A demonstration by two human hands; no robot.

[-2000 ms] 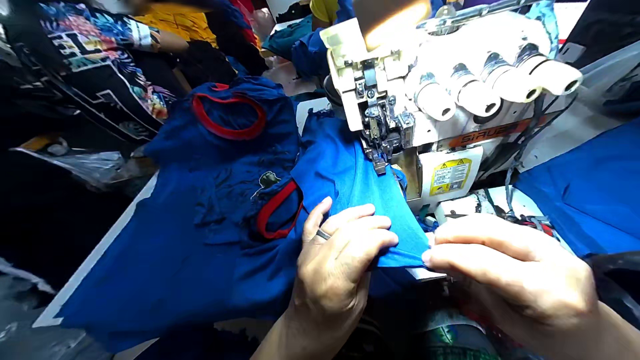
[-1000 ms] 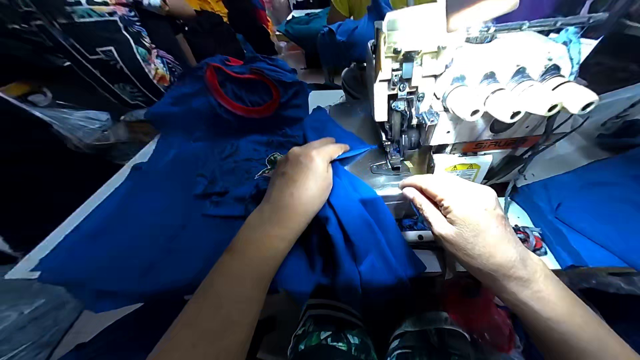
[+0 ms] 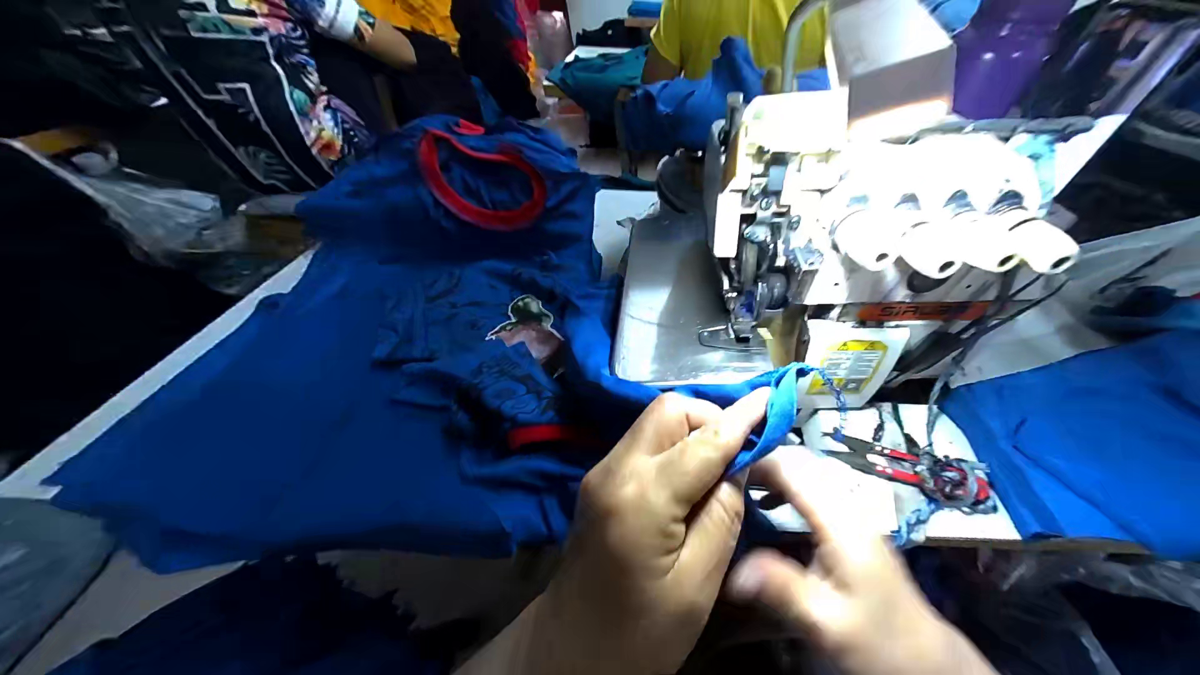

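My left hand grips the sewn edge of a blue fabric piece in front of the overlock sewing machine. A thin thread chain trails from that edge. My right hand, blurred, is just below and to the right of the left, its thumb and fingers apart. Nothing shows between them. Left of the machine lie blue shirts with red neckbands, one bearing a printed figure. The machine's steel plate is bare near the presser foot.
Red-handled thread snips lie tangled in thread right of my hands. More blue fabric spreads at the right. A person in a yellow shirt is behind the machine, and another in patterned clothing stands at the back left.
My left hand has moved right from the shirts and now grips the fabric edge. My right hand has moved down from beside the presser foot. The fabric edge is now raised before the machine.
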